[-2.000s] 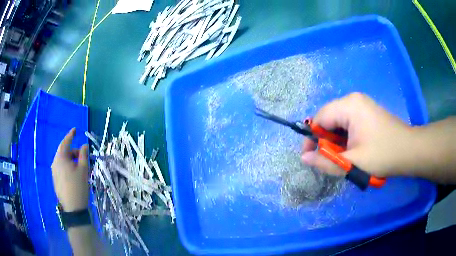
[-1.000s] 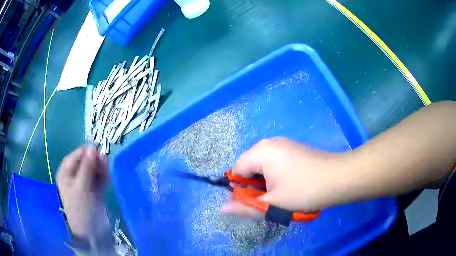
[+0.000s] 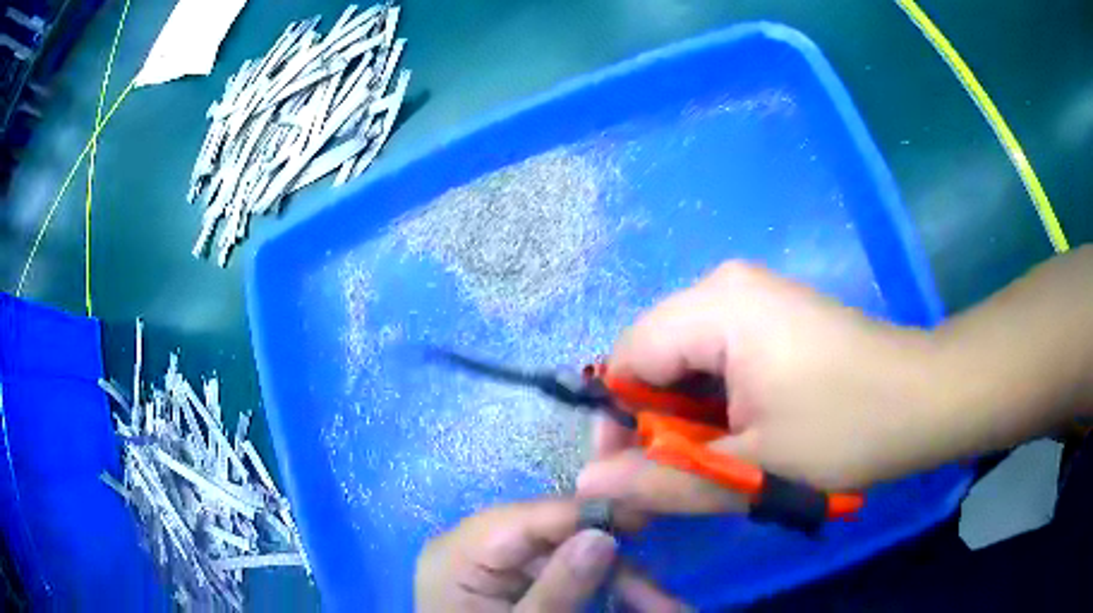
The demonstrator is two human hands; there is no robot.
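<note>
My right hand (image 3: 767, 371) holds scissors (image 3: 695, 443) with orange-red handles and a black band over the blue tray (image 3: 767, 180). The dark blades point left and are blurred; they look closed. My left hand (image 3: 527, 557) is at the tray's lower middle, just below my right fingers. Its thumb and finger pinch a small grey piece, likely the end of a strip (image 3: 596, 515); the rest is hidden by the fingers. Fine silvery clippings (image 3: 509, 234) lie heaped and scattered on the tray floor.
A tidy pile of pale strips (image 3: 306, 114) lies beyond the tray's upper left corner. A looser strip pile (image 3: 198, 479) lies left of the tray, beside a blue bin (image 3: 54, 443). White paper (image 3: 192, 42) is at the upper left. Yellow lines cross the green mat.
My left hand has moved right, from near the upper strip pile to over the tray, and now pinches a small grey piece. The view has shifted; the small blue basket and bottle are out of view.
</note>
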